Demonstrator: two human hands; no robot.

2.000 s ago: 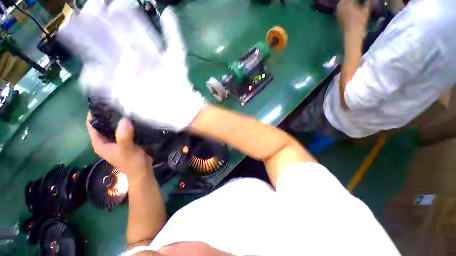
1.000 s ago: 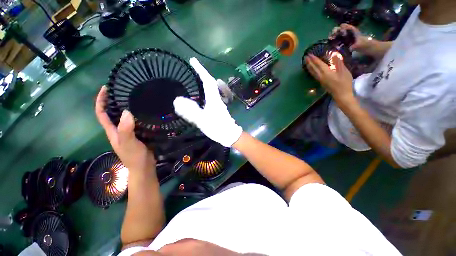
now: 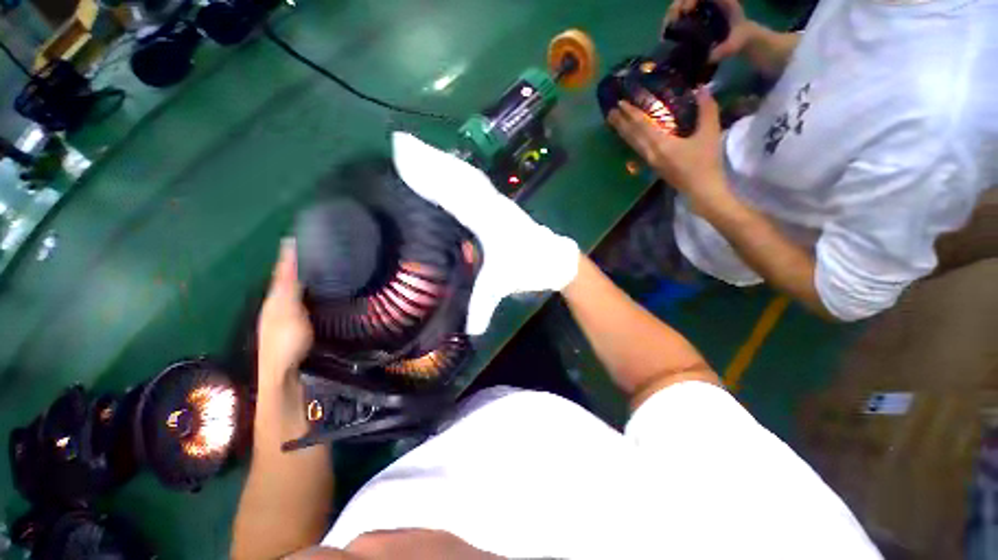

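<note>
A black desk fan (image 3: 421, 257) is held between my two hands above the bench, slightly blurred. A smooth dark round part at its upper left faces up, and its slots glow pinkish orange. My bare left hand (image 3: 285, 323) is at the fan's left side, with its fingers partly hidden. My right hand (image 3: 492, 235), in a white glove, is against the fan's right side, with the thumb low and the fingers along the upper edge.
The green bench grinder (image 3: 509, 126) stands beyond my right hand, its orange-brown wheel (image 3: 571, 59) at the far end. More fans (image 3: 188, 421) lie at lower left. A black cable (image 3: 339, 82) crosses the green bench (image 3: 142, 263). A person (image 3: 832, 164) at right holds another fan (image 3: 653, 96).
The held fan has turned from its flat slotted face to show the rounded dark part. My gloved hand has shifted to its right edge. The view has shifted a little.
</note>
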